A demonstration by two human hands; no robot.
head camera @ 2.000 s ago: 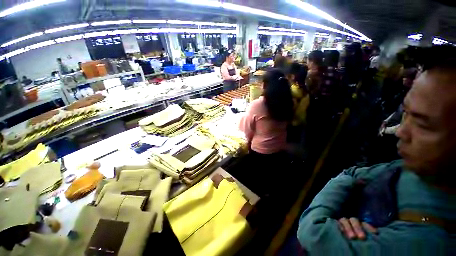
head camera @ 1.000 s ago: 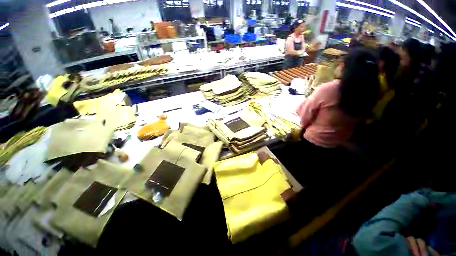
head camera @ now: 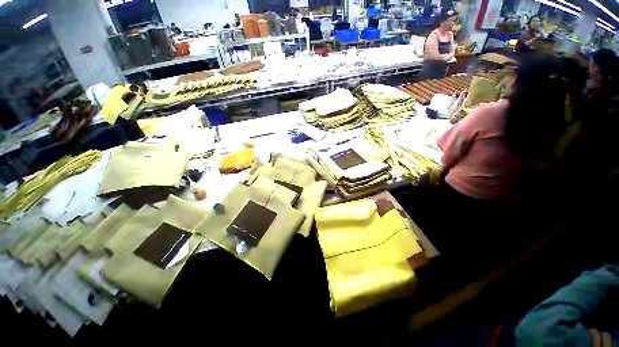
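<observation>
Neither of my hands is in the picture. Nearest in front lie tan body panels (head camera: pixel 280 244) with dark brown square patches (head camera: pixel 252 223), overlapping along the bench's front edge. A shiny spot shows on one patch. A bright yellow folded stack (head camera: pixel 370 257) with a dark line across it lies to their right, partly over a brown board (head camera: pixel 422 238). More tan panels with white sheets (head camera: pixel 81 291) overlap at the left. A larger tan piece (head camera: pixel 144 166) lies behind them.
An orange-yellow lump (head camera: pixel 237 160) lies mid-bench. Stacked panels (head camera: pixel 332 108) are on the far side. Yellow strips (head camera: pixel 407 156) lie at right, others (head camera: pixel 54 177) at far left. A person in pink (head camera: pixel 478 146) stands at the right; a teal sleeve (head camera: pixel 567 308) shows at lower right.
The view has turned left, so the bench items have shifted right in the picture. More overlapping panels show at left. The person in teal has mostly left the frame at right.
</observation>
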